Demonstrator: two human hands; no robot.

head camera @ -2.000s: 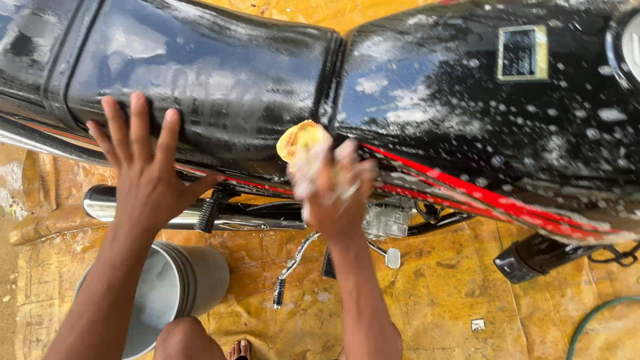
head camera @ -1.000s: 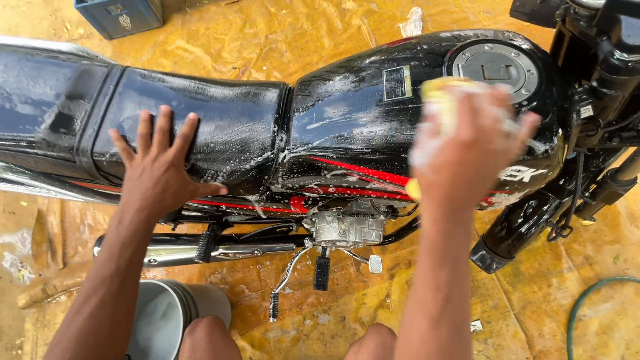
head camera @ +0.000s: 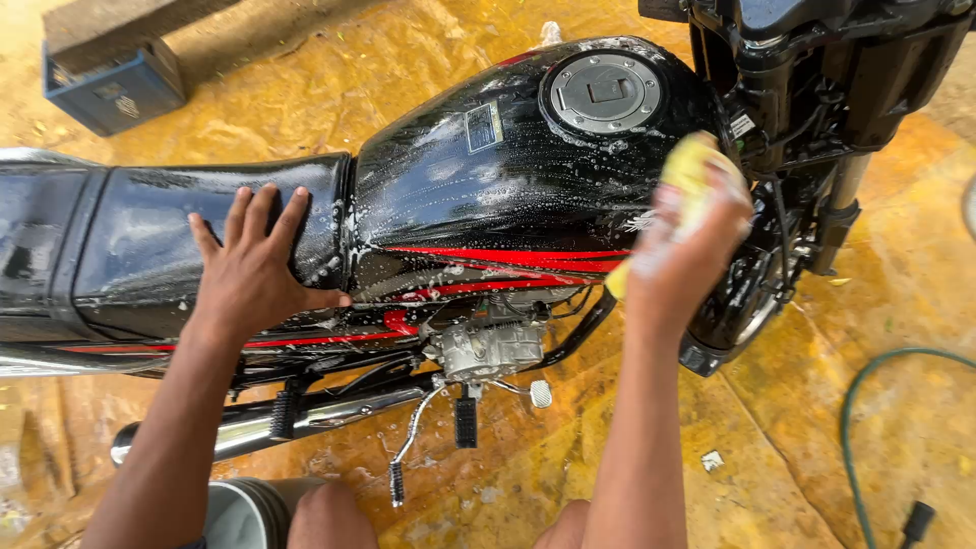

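Note:
A black motorcycle with red stripes stands crosswise before me, its fuel tank wet and dotted with suds. My left hand lies flat on the black seat, fingers spread, its thumb reaching near the joint with the tank. A yellow sponge with foam on it is gripped in my right hand, at the front side of the tank near the steering head. Behind that hand part of the tank's side is hidden. The round metal fuel cap sits on top of the tank, to the left of the sponge.
A grey bucket stands by my knee at the lower left. The kick starter, footrest and brake pedal stick out toward me. A blue crate is at the upper left. A green hose lies on the wet yellow sheet at right.
My right hand has moved with the sponge from the seat's front edge along the tank to its front end. My left hand still rests on the seat. The view has shifted toward the motorcycle's front.

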